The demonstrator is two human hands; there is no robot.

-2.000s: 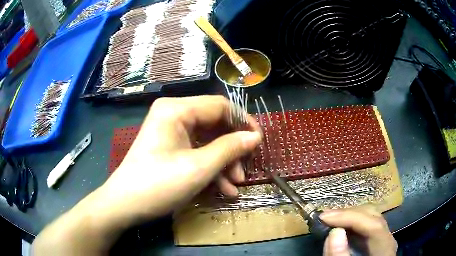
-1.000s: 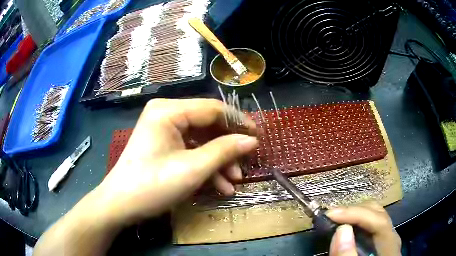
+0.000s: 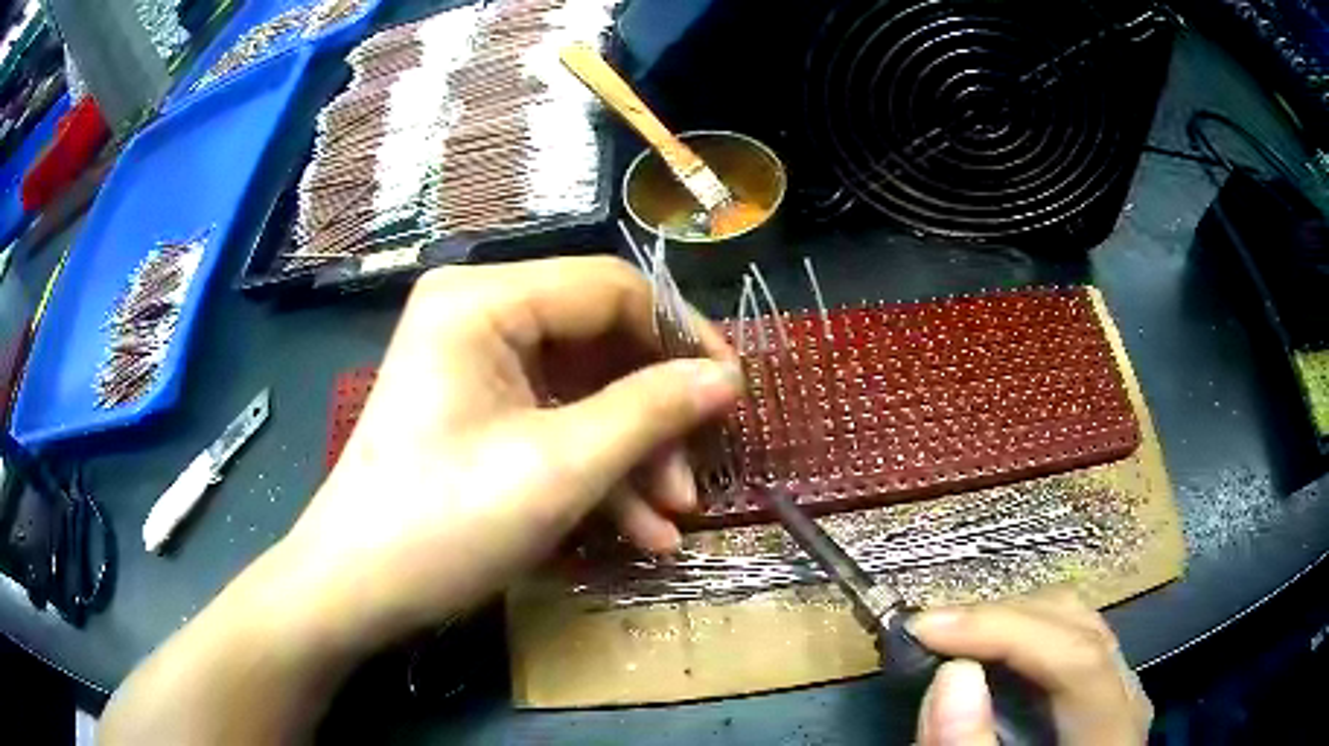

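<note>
My left hand is over the left part of the dark-red holder board and pinches a small bunch of thin pale leaded parts between thumb and fingers. Several more thin parts stand up from the board just right of my fingertips. My right hand, cut off by the bottom edge, holds the soldering iron by its dark grip. The iron's tip is at the board's front edge, below my left fingertips. My left hand hides part of the board.
Silvery strands lie on the cardboard pad. Behind are the flux pot with its brush, a black parts tray and a fan grille. Left are a blue tray and a utility knife. A yellow sponge is far right.
Another thin part now stands beside those right of my left fingertips. The bunch in my left hand is spread differently. The iron's tip has moved slightly left since one second ago.
</note>
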